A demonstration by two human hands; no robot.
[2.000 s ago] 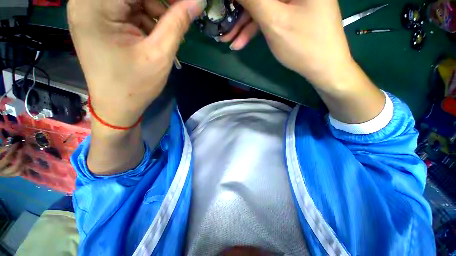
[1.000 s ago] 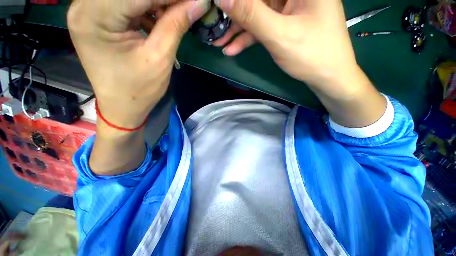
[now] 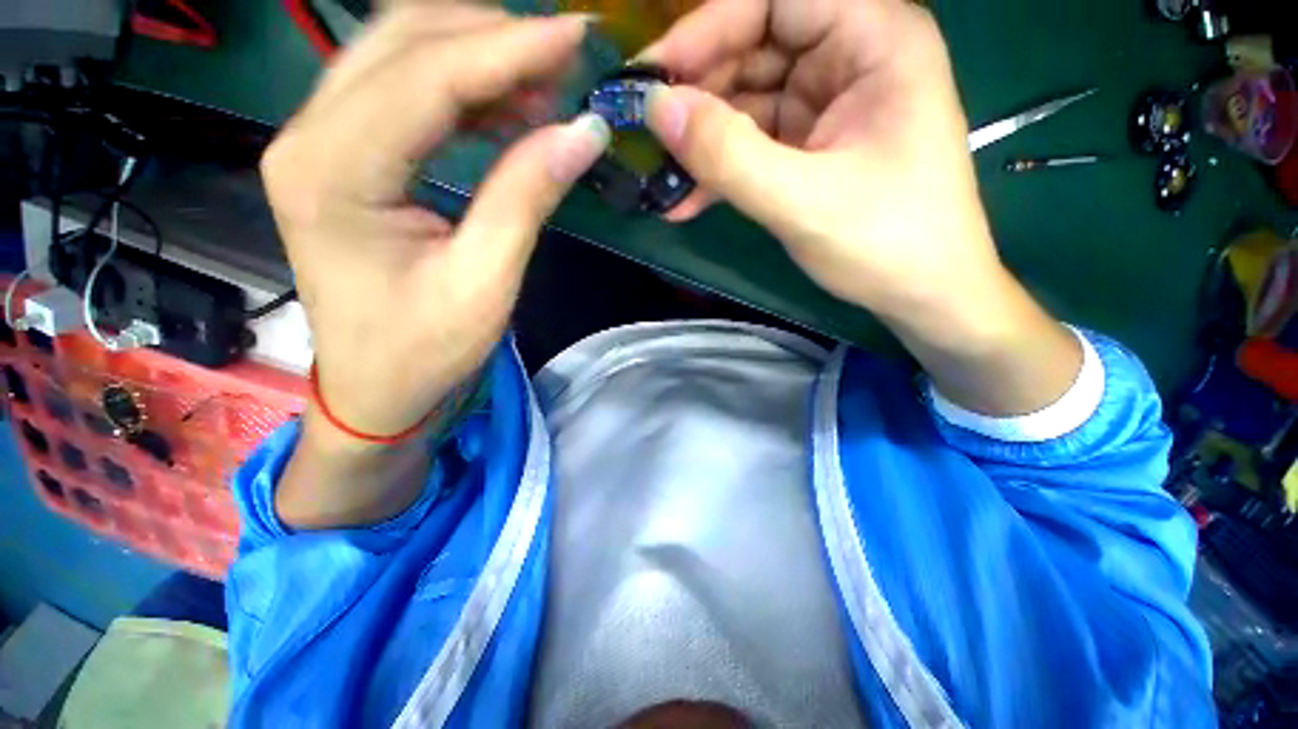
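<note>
A small dark round housing [image 3: 663, 187] with a small blue circuit board [image 3: 622, 101] at its upper edge is held above the mat. My right hand [image 3: 819, 150] grips it, the thumb against the right end of the board, fingers behind. My left hand [image 3: 413, 214] is on its left. Its thumb tip touches the board's left edge, and its blurred forefinger is raised and apart from the thumb. Part of the housing is hidden by my fingers.
On the green mat [image 3: 797, 299] at right lie pointed tweezers [image 3: 1028, 120], a thin rod tool [image 3: 1053, 164], dark round units [image 3: 1160, 121] and a bag [image 3: 1253, 114]. At left are a power strip [image 3: 164, 302] and a red-pink tray [image 3: 157, 456] beside the bench.
My left forefinger has lifted away from the unit, and the blue board now shows. The view has shifted, so hands and bench sit a little lower. A person's hand at lower left has gone.
</note>
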